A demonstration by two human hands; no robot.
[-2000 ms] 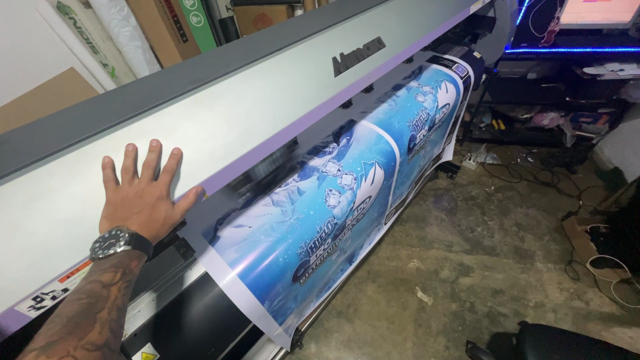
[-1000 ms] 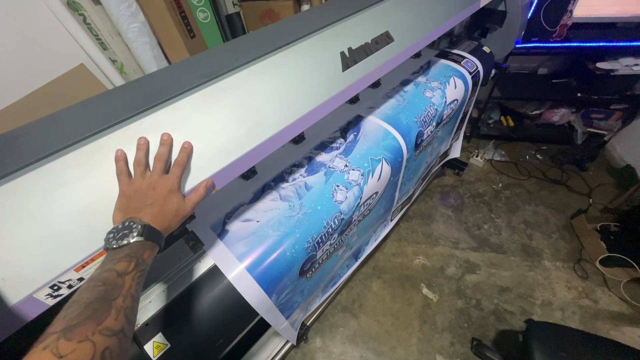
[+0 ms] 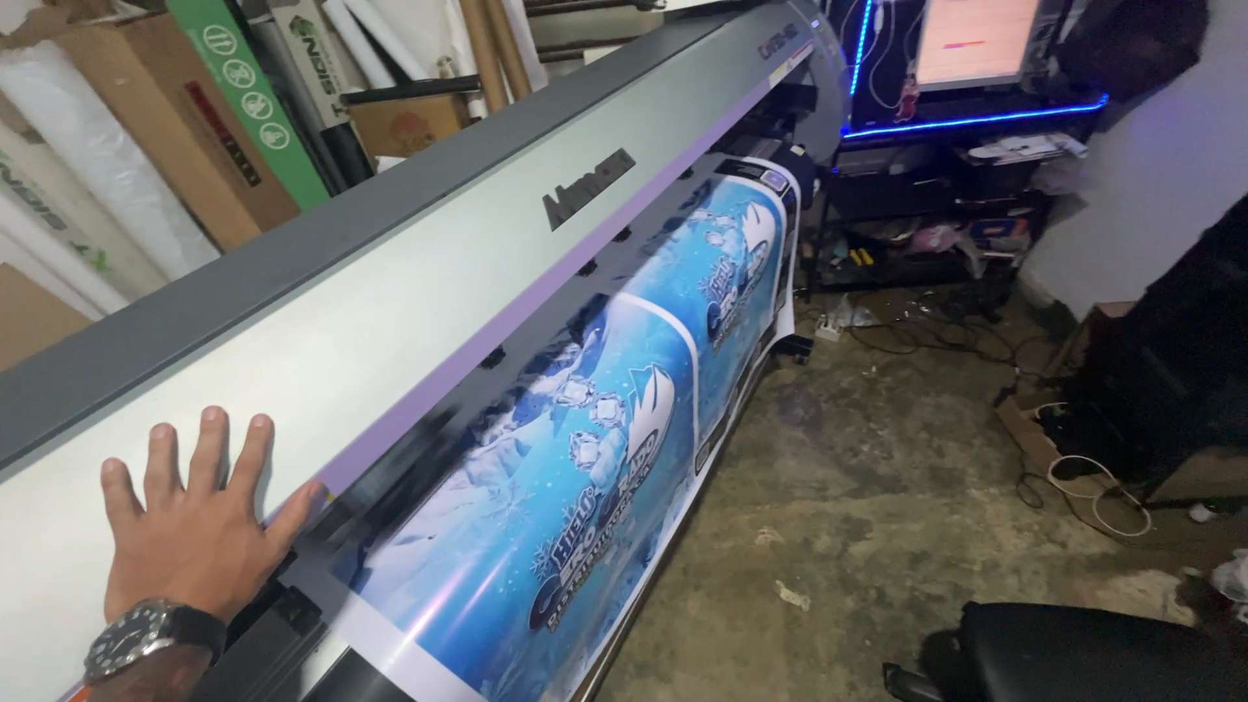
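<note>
My left hand (image 3: 200, 531), with a wristwatch (image 3: 146, 639) on the wrist, rests with spread fingers on the pale front cover (image 3: 390, 322) of a Mimaki wide-format printer. Its thumb lies at the cover's purple lower edge. Nothing is held in it. Below and to the right of the hand, a glossy printed sheet (image 3: 517, 507) with blue, icy artwork comes out of the printer and curves down over its front. Another printed panel (image 3: 731, 263) of like artwork follows toward the far end. My right hand is out of view.
Cardboard boxes (image 3: 185, 127) and wrapped rolls (image 3: 107, 146) lean behind the printer. At the far right stand a lit monitor (image 3: 975, 44) and a shelf (image 3: 916, 205) with loose items. Cables (image 3: 1102, 497) lie on the concrete floor (image 3: 809, 526), and a black seat (image 3: 1082, 653) is at bottom right.
The view has shifted, showing more of the printer's far end and the monitor. My left hand stays spread on the cover.
</note>
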